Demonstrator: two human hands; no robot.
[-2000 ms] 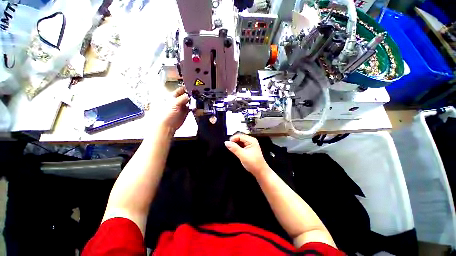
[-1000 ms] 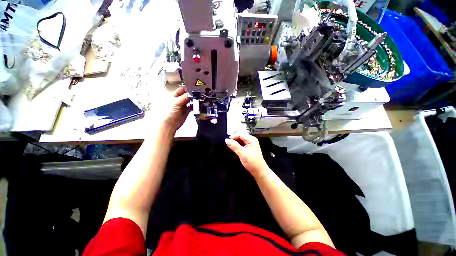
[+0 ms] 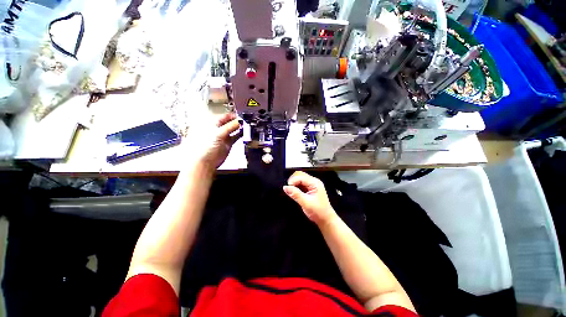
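The black garment (image 3: 267, 235) lies over the lap, and a narrow strip of it runs up under the button-sewing machine head (image 3: 265, 80). Pale buttons (image 3: 267, 158) show on the strip just below the clamp (image 3: 262, 133). My left hand (image 3: 221, 141) is at the left side of the clamp, fingertips at the strip's upper left edge; its fingertips are partly hidden. My right hand (image 3: 308, 195) pinches the strip's right edge between thumb and finger, below the table edge.
The button feeder (image 3: 394, 93) stands right of the head, with the green feeder bowl (image 3: 484, 77) and blue crate (image 3: 521, 80) beyond. A smartphone (image 3: 143, 141) and plastic bags (image 3: 93, 37) lie left. A white bin (image 3: 484, 229) stands below right.
The feeder arm has swung right, away from the clamp. The strip has come toward me, and more pale button shows below the clamp. My right hand has moved slightly down.
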